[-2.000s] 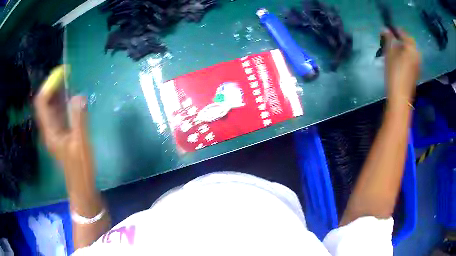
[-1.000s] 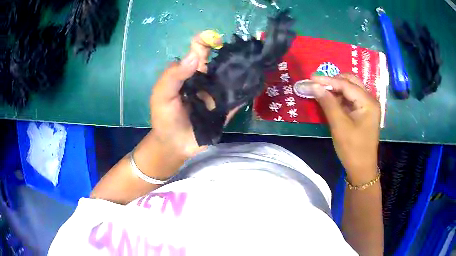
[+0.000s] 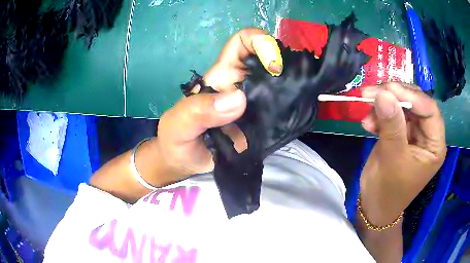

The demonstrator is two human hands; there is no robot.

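Observation:
My left hand (image 3: 206, 108), with a yellow wrap on one fingertip, holds a black petal piece (image 3: 283, 102) spread open above the table edge. The piece is thin and slightly shiny, with ragged edges, a hole near my thumb and a tab hanging down. My right hand (image 3: 404, 128) pinches a cotton swab (image 3: 348, 99) between thumb and fingers. The swab's white tip is at the right edge of the black piece; whether it touches is hard to tell. The red packet (image 3: 392, 64) lies behind, partly hidden by the black piece and my right hand.
Green table (image 3: 170, 51) with glue spots. Piles of black pieces (image 3: 36, 46) lie at the left, and another black clump (image 3: 448, 56) at the right. A blue pen or knife (image 3: 420, 49) lies right of the packet. A blue bin (image 3: 82, 149) with white material stands below the table edge.
The black piece is held more spread out and has moved right, nearer the camera. My right hand has left the packet's spoon area and moved right, with the swab now clearly visible against the piece.

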